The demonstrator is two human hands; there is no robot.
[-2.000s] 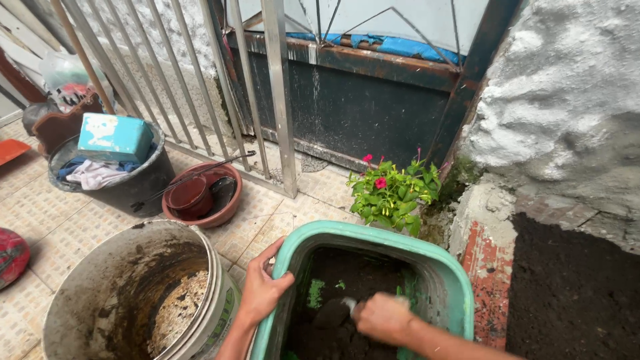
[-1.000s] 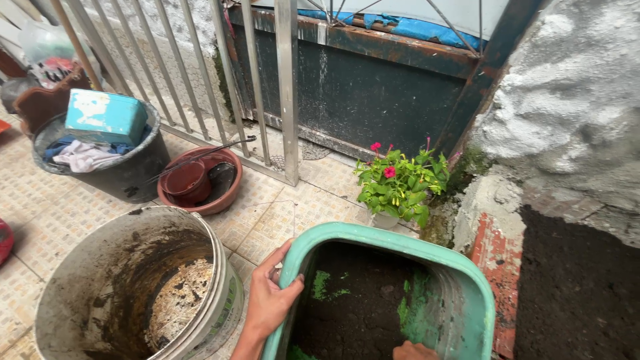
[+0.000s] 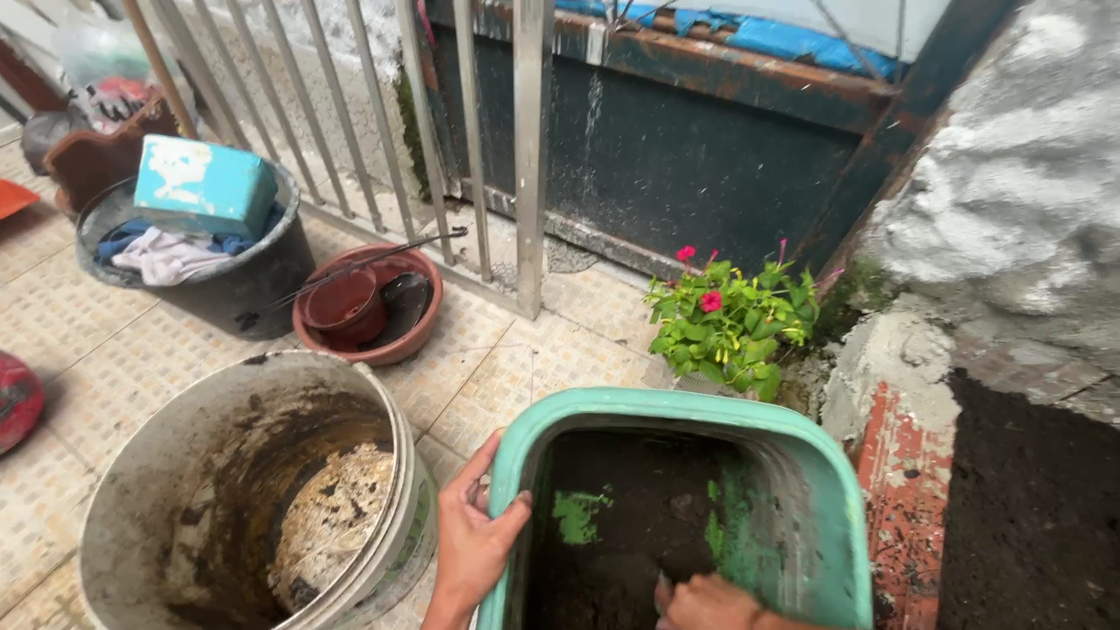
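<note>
A green plastic tub [image 3: 678,404] with dark soil [image 3: 612,551] on its bottom stands in front of me. My left hand [image 3: 477,525] grips its left rim, thumb on the inner side and fingers outside. Low inside the tub is my right hand [image 3: 709,604], curled around the handle of a small tool, probably a trowel, whose blade is mostly hidden. Green patches show through the soil. Left of the tub stands a white plastic bucket [image 3: 385,490], its inside smeared with soil.
Beyond the bucket are a reddish basin [image 3: 394,354] with small pots and a black tub [image 3: 271,306] holding cloths and a blue box [image 3: 206,188]. A metal gate [image 3: 529,157] stands behind. A flowering plant [image 3: 735,324] grows past the tub; a brick edge [image 3: 906,507] borders soil at right.
Two seconds ago my right hand was higher in the tub, with the tool's metal blade visible; it has moved down toward the near side. My left hand stays on the rim.
</note>
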